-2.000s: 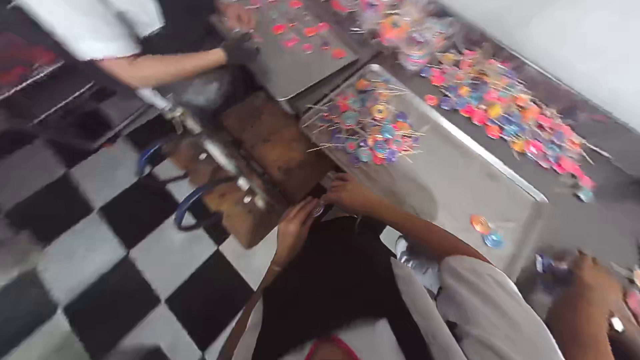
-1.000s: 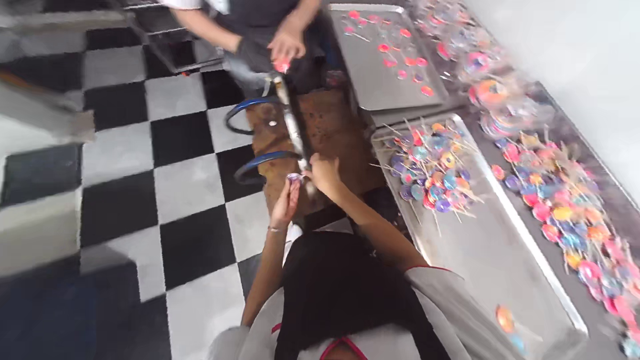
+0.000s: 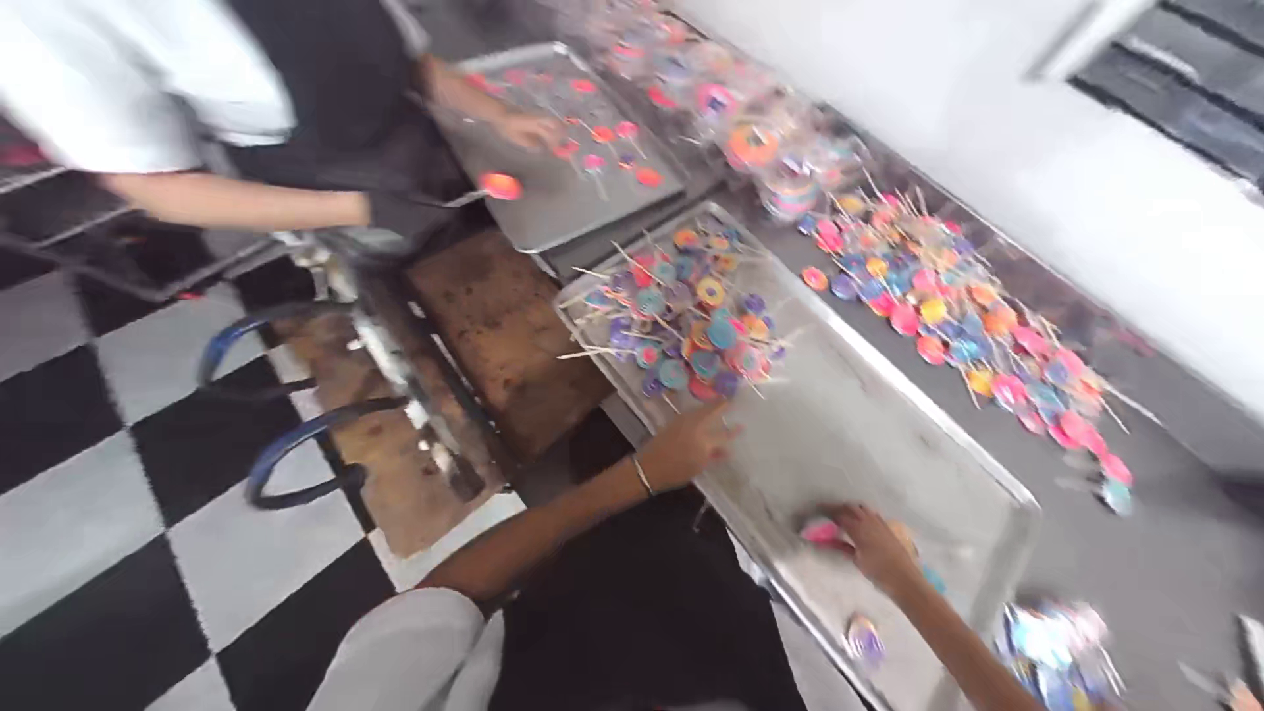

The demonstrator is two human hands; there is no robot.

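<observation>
My left hand [image 3: 686,446] is over the near edge of a metal tray [image 3: 869,405], just below a pile of lollipops [image 3: 691,316] with white sticks; its fingers are apart and I see nothing held. Toward the tray's lower end, my right hand [image 3: 874,545] is at a pink lollipop [image 3: 822,532]; blur hides whether the fingers grip it. An orange and a blue piece are partly hidden behind that hand. A purple lollipop [image 3: 864,640] lies nearer the tray's near edge.
At upper left a co-worker's gloved hand [image 3: 395,222] holds an orange-red lollipop [image 3: 501,186] by a second tray [image 3: 548,242]. More lollipops [image 3: 948,286] lie along the wall, wrapped ones [image 3: 1057,642] at lower right. A stand with blue hoops [image 3: 296,444] is at left.
My hands were together near the stand; now they are apart over the tray, the right one at its lower end. A pink and a purple lollipop now show there. The view has swung round.
</observation>
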